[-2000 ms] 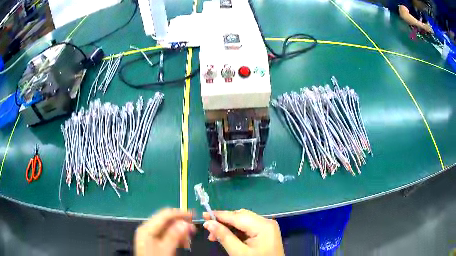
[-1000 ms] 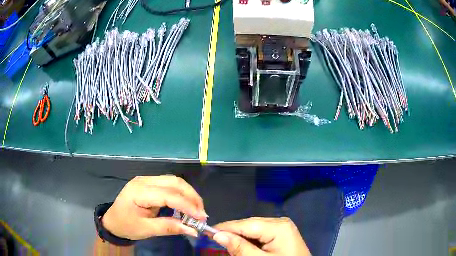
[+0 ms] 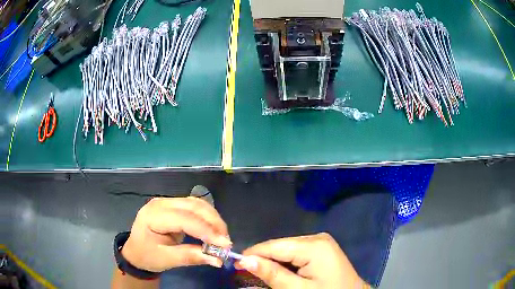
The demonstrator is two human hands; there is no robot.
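Observation:
My left hand [image 3: 175, 234], with a black band at the wrist, pinches a clear modular plug [image 3: 216, 250] between thumb and fingers over my lap, in front of the bench edge. My right hand [image 3: 302, 262] grips the grey cable [image 3: 235, 255] just behind the plug. The plug sits at the cable's end. Most of the cable is hidden in my right hand. Whether the plug is fully seated cannot be told.
The crimping machine [image 3: 302, 62] stands on the green bench with crumpled clear film [image 3: 339, 108] under it. A left cable pile [image 3: 127, 79] and right cable pile [image 3: 415, 65] flank it. Orange-handled snips [image 3: 47, 123] lie far left. A dark metal machine [image 3: 65, 34] is upper left.
From two seconds ago, the view has tilted down and both hands are over my lap. My left hand has taken hold of the plug. Since one second ago, the hands have barely moved.

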